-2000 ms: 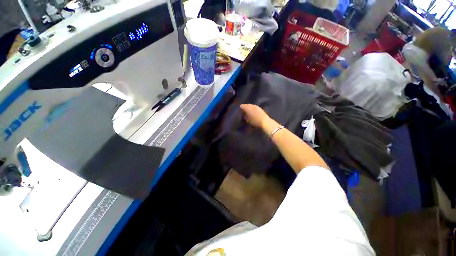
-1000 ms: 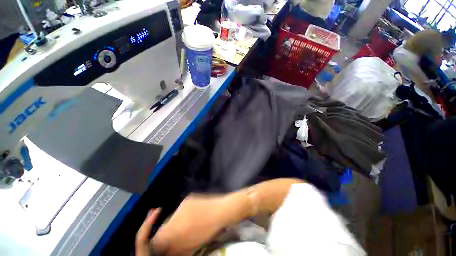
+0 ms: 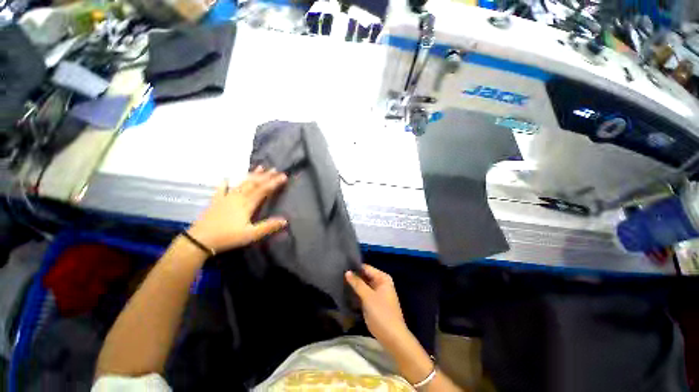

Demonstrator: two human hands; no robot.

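A dark grey garment panel (image 3: pixel 306 195) lies over the front edge of the white table, left of the needle, and hangs down toward my lap. My left hand (image 3: pixel 239 214) rests on its left part with the fingers spread. My right hand (image 3: pixel 374 295) pinches its lower right edge between thumb and fingers. Dark grey shaped pieces (image 3: pixel 460 199) with a concave edge lie right of the needle under the machine arm, apart from the panel. The presser foot and needle area (image 3: pixel 414 115) is small and blurred.
The sewing machine (image 3: pixel 490 69) stands at the right. Thread snips (image 3: pixel 563 205) and a blue cup (image 3: pixel 659 222) lie beyond the shaped pieces. A folded grey stack (image 3: pixel 190 61) is at the back left. A blue basket (image 3: pixel 31 329) with red cloth is lower left. A ruler strip (image 3: pixel 153 197) follows the front edge.
The view has swung left to the needle area. My right hand has moved from the cloth heap at the right to the panel on the table. My left hand has come into view.
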